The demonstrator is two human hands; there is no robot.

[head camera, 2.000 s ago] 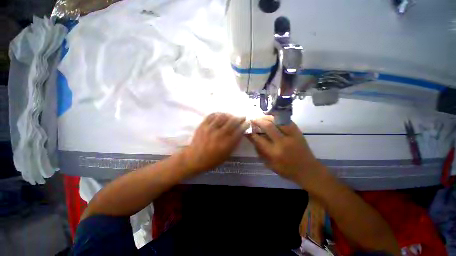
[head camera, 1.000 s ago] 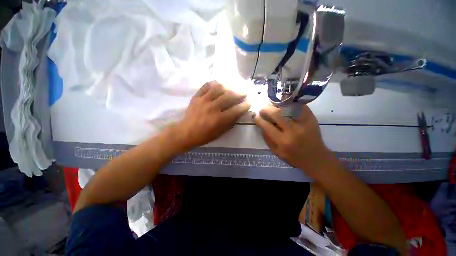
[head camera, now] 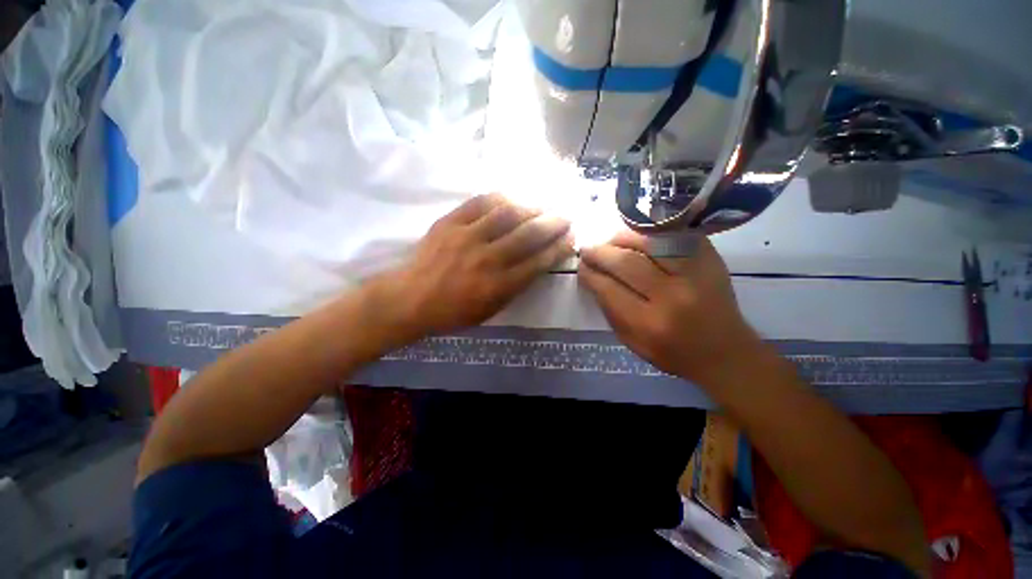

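Note:
White cloth (head camera: 306,136) lies bunched on the table left of the sewing machine head (head camera: 668,79). My left hand (head camera: 481,260) presses flat on the white cloth's edge just left of the needle area. My right hand (head camera: 668,288) is beside it, fingers bent down on the table just below the presser foot area (head camera: 651,187), partly under the chrome loop. The fingertips of both hands nearly meet in the bright light. The glare hides the cloth edge there, and I cannot tell what is under my right fingers.
A stack of wavy white pieces (head camera: 62,215) stands at the left table edge beside blue tape (head camera: 122,175). Dark-red snips (head camera: 975,305) lie at the right. The grey ruled edge (head camera: 532,364) runs along the front. A red bag (head camera: 883,486) is below right.
The machine head and its chrome loop appear larger and farther right. The hands stay close together at the needle area, slightly farther up in view than at first. The cloth's folds have shifted.

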